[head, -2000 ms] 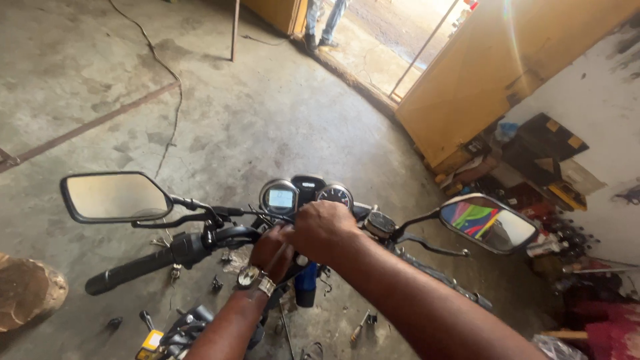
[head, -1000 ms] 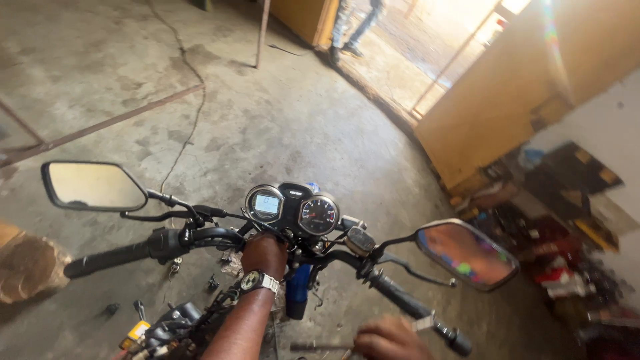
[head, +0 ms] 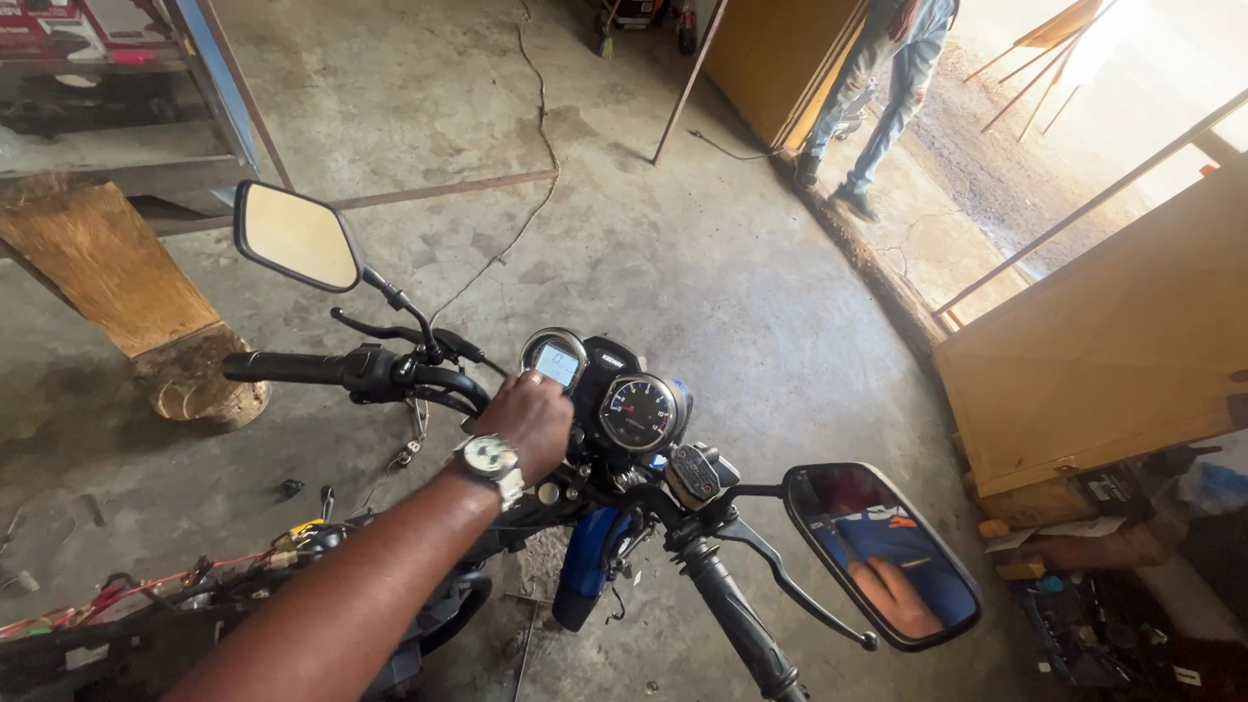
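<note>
My left hand [head: 528, 421], with a wristwatch [head: 490, 465] on its wrist, rests at the lower edge of the motorcycle's lit digital display [head: 557, 365]. Its fingers are bent and their undersides are hidden, so any grip is unclear. The round tachometer [head: 638, 411] is just right of it. The left handlebar grip [head: 285, 368] and left mirror [head: 297, 236] are farther left. On the right are the brake fluid reservoir [head: 694, 475], brake lever [head: 799, 590], right grip [head: 738, 617] and right mirror [head: 882, 556]. My right hand is outside the view.
Exposed wiring [head: 146, 587] runs along the motorcycle at lower left. A wooden block [head: 200, 380] and plank [head: 107, 263] stand left. A person in jeans [head: 892, 93] stands at the doorway beside a yellow door panel [head: 1102, 361]. A cable [head: 546, 146] crosses the floor; clutter lies right.
My right hand, over the gauges at first and then low near the right grip, has left the view. My left hand has moved up to the display's edge. The view has shifted.
</note>
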